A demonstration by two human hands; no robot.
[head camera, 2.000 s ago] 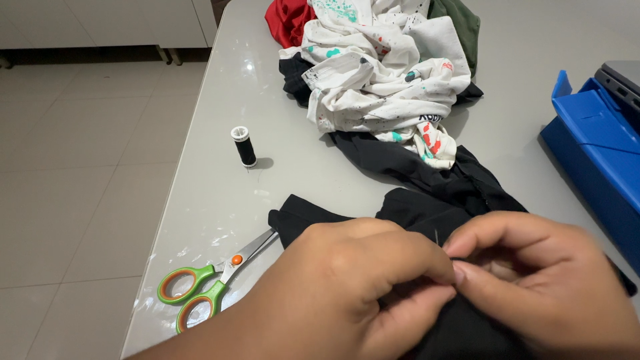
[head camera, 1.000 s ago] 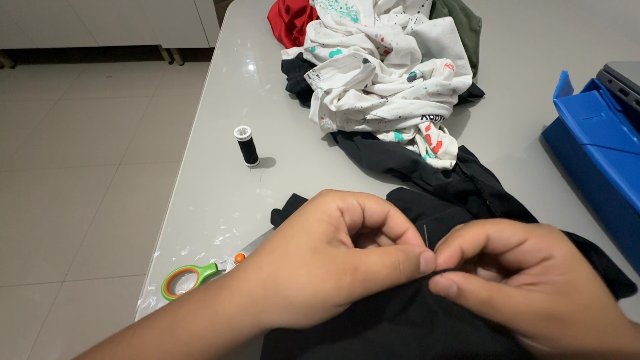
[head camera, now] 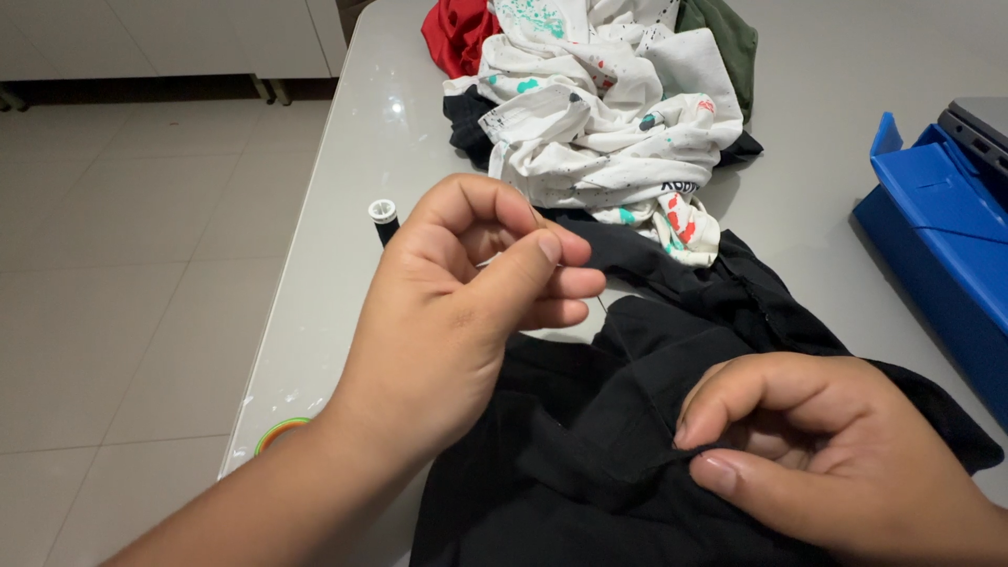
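Note:
My left hand [head camera: 465, 315] is raised above the table, a thin sewing needle [head camera: 533, 214] pinched between thumb and forefinger. From this hand a dark thread [head camera: 605, 305] runs down toward a black cloth garment [head camera: 583, 449]. My right hand [head camera: 827, 449] pinches a fold of that garment between thumb and fingers at the lower right. Behind my left hand stands a spool of black thread [head camera: 383, 213], partly hidden. One green and orange handle loop of the scissors [head camera: 282, 431] shows beside my left forearm, which covers the rest.
A heap of clothes lies at the back: a white paint-spotted garment [head camera: 614, 118], a red cloth [head camera: 459, 43] and a dark green cloth [head camera: 723, 55]. At the right is a blue plastic case [head camera: 945, 236] with a grey device [head camera: 980, 130] on it. The table's left edge borders the tiled floor.
My left hand has moved up and away from my right hand, off the black garment, with the needle. My right hand still pinches the cloth. The scissors are now more covered by my forearm.

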